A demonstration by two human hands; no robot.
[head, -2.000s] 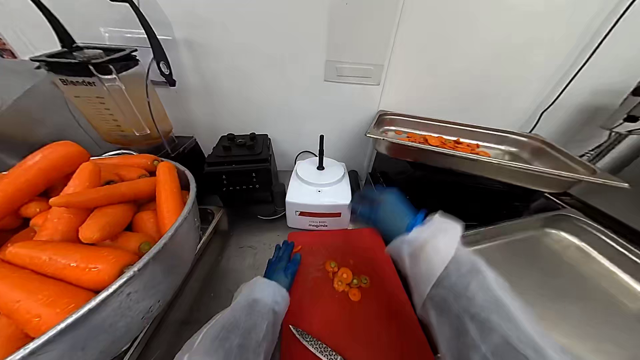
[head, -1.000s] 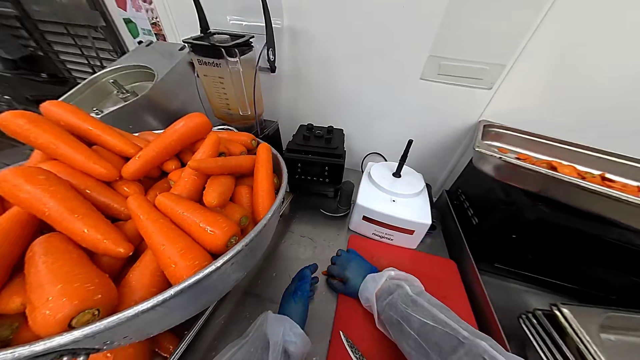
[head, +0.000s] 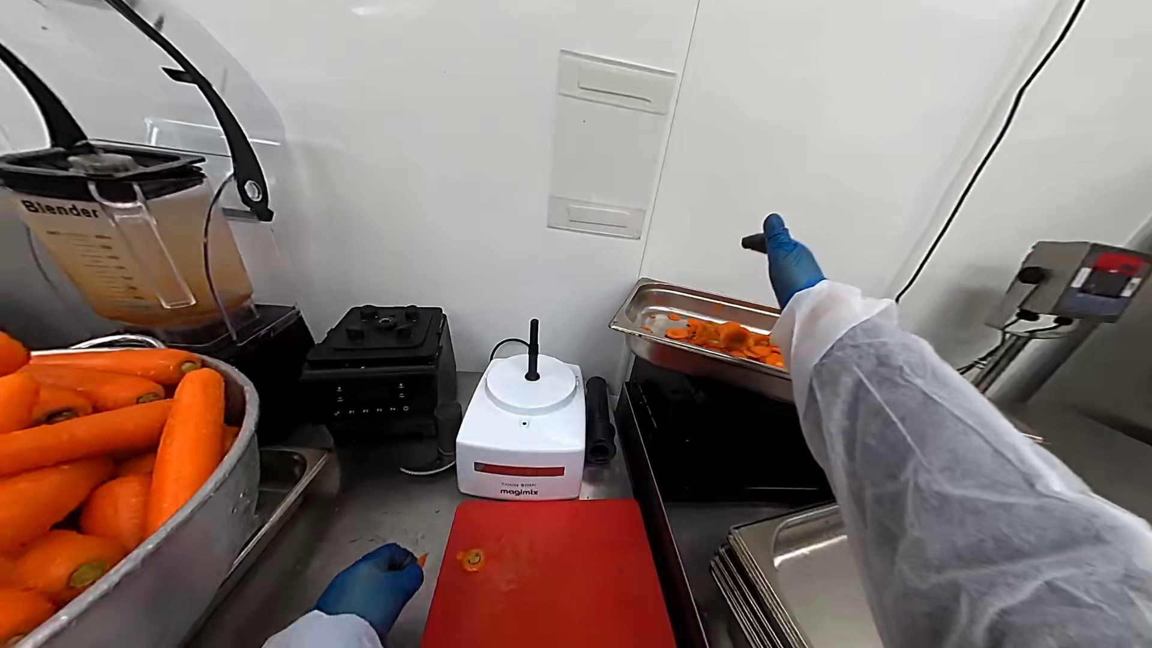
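Note:
My left hand (head: 373, 585), in a blue glove, has curled fingers beside the left edge of the red cutting board (head: 558, 585). A small orange carrot piece (head: 421, 560) shows at its fingertips. One carrot end piece (head: 472, 559) lies on the board's upper left. My right hand (head: 789, 261), also gloved, is raised above the steel pan (head: 702, 355) of cut carrot pieces (head: 724, 337). A short dark handle-like end (head: 754, 242) sticks out beside its thumb; the rest is hidden. Behind the board stands a white Magimix motor base (head: 522, 432) with a black spindle.
A large metal bowl (head: 238, 468) of whole carrots (head: 99, 432) is at left. Behind it stand a blender jug (head: 135, 243) and a black appliance base (head: 382, 360). A black tube (head: 598, 423) stands beside the Magimix. Stacked steel trays (head: 801, 558) lie at lower right.
My right hand has gone from the board up above the steel pan. Several cut pieces seen on the board two seconds ago are no longer there. The view has swung back to the right.

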